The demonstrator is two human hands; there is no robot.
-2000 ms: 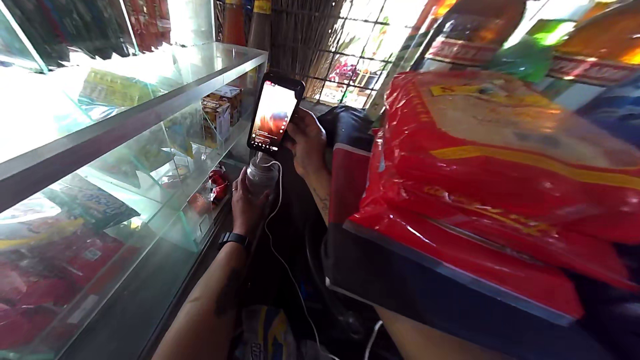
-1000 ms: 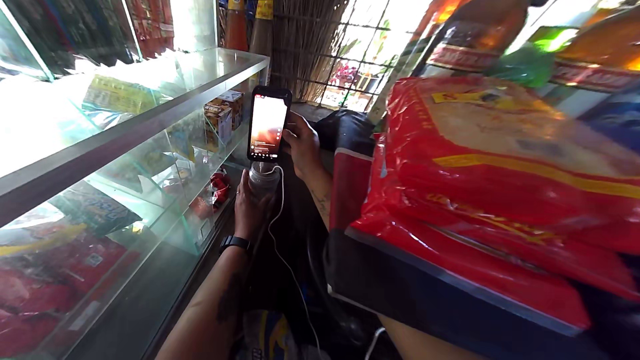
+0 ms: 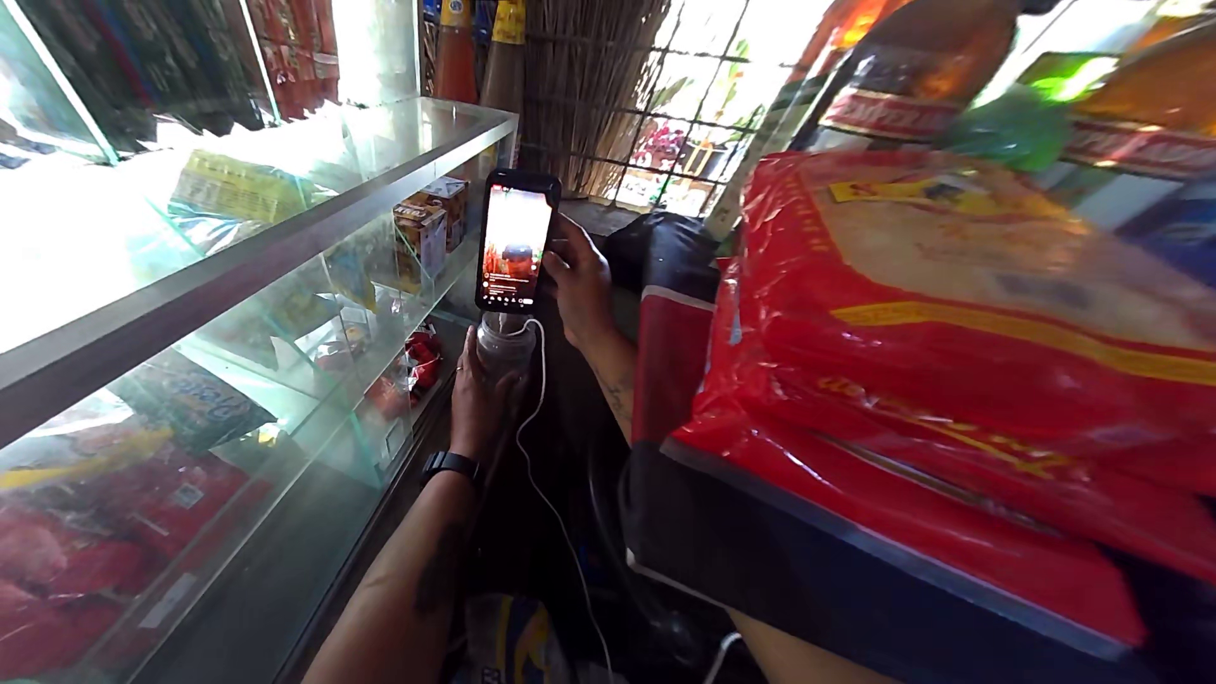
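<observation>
A black smartphone (image 3: 518,242) with its screen lit stands nearly upright at the centre, just above a clear plastic container (image 3: 505,344). My left hand (image 3: 480,394), with a dark watch (image 3: 453,465) on the wrist, is wrapped around that container. My right hand (image 3: 581,280) holds the phone by its right edge, thumb in front and the other fingers partly hidden. A white cable (image 3: 532,456) runs from the phone's bottom edge down past my left hand. Part of my right forearm is hidden behind a dark, red-edged box or board.
A glass display case (image 3: 256,228) with packets and small boxes (image 3: 420,242) fills the left. Red plastic packages (image 3: 950,361) lie stacked on the dark surface (image 3: 807,560) at right, with large bottles (image 3: 926,57) behind. A wire grid (image 3: 684,123) and bundled sticks (image 3: 589,85) stand at the back.
The phone was tilted two seconds ago and now stands more upright. The picture on its screen has changed. Both hands keep about the same places.
</observation>
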